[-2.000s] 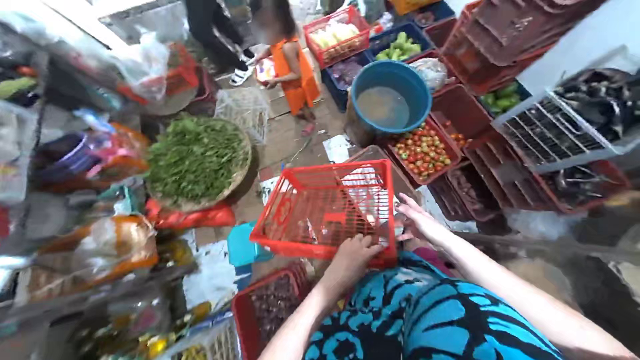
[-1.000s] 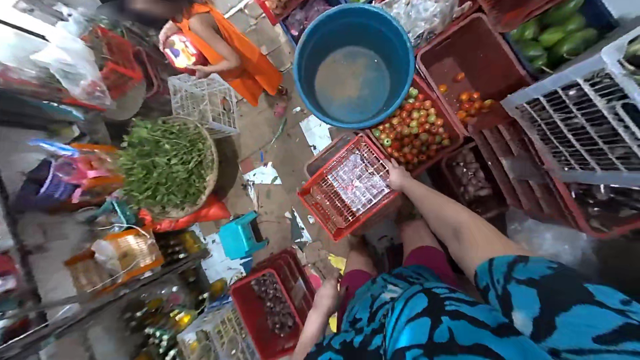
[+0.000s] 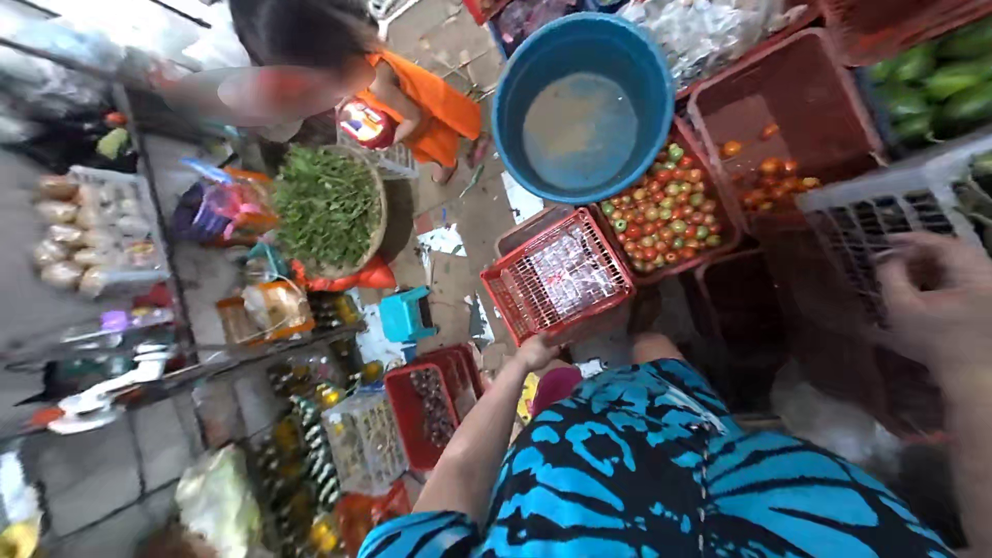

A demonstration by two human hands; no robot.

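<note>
A red plastic crate (image 3: 570,271) with slatted sides stands low in front of me, beside a crate of red and green tomatoes (image 3: 668,208). My left hand (image 3: 536,353) is at its near left corner, the fingers at the rim. My right hand (image 3: 934,291) is raised at the far right, blurred, with its fingers curled and apart; I make out nothing in it. Behind it is a grey slatted crate (image 3: 883,182). A blue round tub (image 3: 583,108) with a little cloudy water sits just beyond the red crate.
A basket of green leaves (image 3: 329,209), a teal plastic stool (image 3: 407,314) and a red crate of small dark produce (image 3: 430,411) are on the left. A person in orange (image 3: 430,108) stands beyond the basket, holding a red package. Maroon crates (image 3: 783,116) line the right.
My right hand has left the red crate's side and moved to the right. My left hand, apart from the crate one second ago, is now at its near left corner.
</note>
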